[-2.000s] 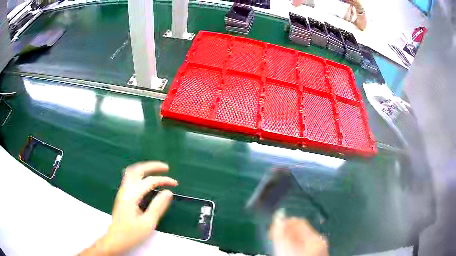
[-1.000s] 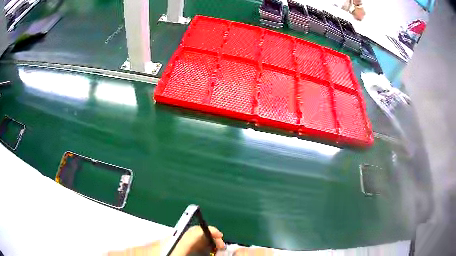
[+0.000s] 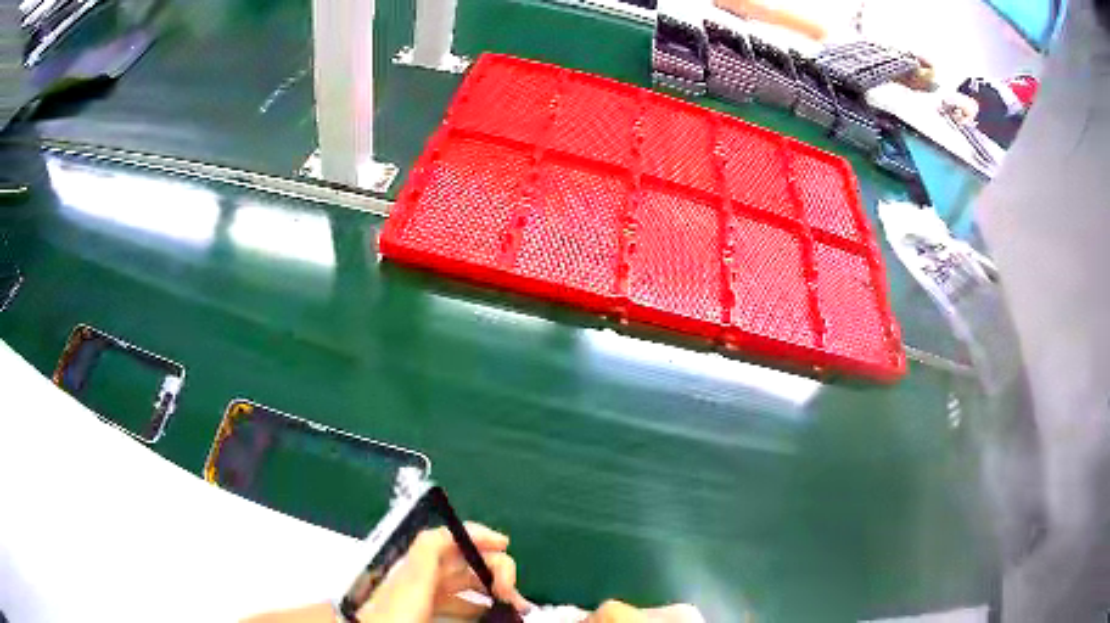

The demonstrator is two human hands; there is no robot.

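Observation:
A phone middle frame [image 3: 387, 550] is held tilted at the bottom centre, silver edge up. My left hand [image 3: 426, 572] is shut on it, fingers showing through and beside its opening. My right hand [image 3: 645, 612] is at the bottom edge, mostly cut off, close to the right of the frame; a small white patch lies between the hands. Whether the right hand holds anything cannot be told. A second phone frame [image 3: 231, 453] lies flat on the green surface, partly behind the held one. A third frame [image 3: 73, 365] lies further left.
A large red mesh tray [image 3: 627, 231] lies beyond the hands. Stacked black trays [image 3: 730, 63] stand behind it, with a person's arm [image 3: 779, 15] at the back. A pale post [image 3: 345, 91] rises at back left. A crumpled plastic bag [image 3: 937, 253] and grey casing [image 3: 1059, 316] are at right.
The frames on the green surface have shifted right. The held frame has moved slightly left and remains in my left hand. The dark-edged frame at far right is gone. A person's arm now reaches over the black trays.

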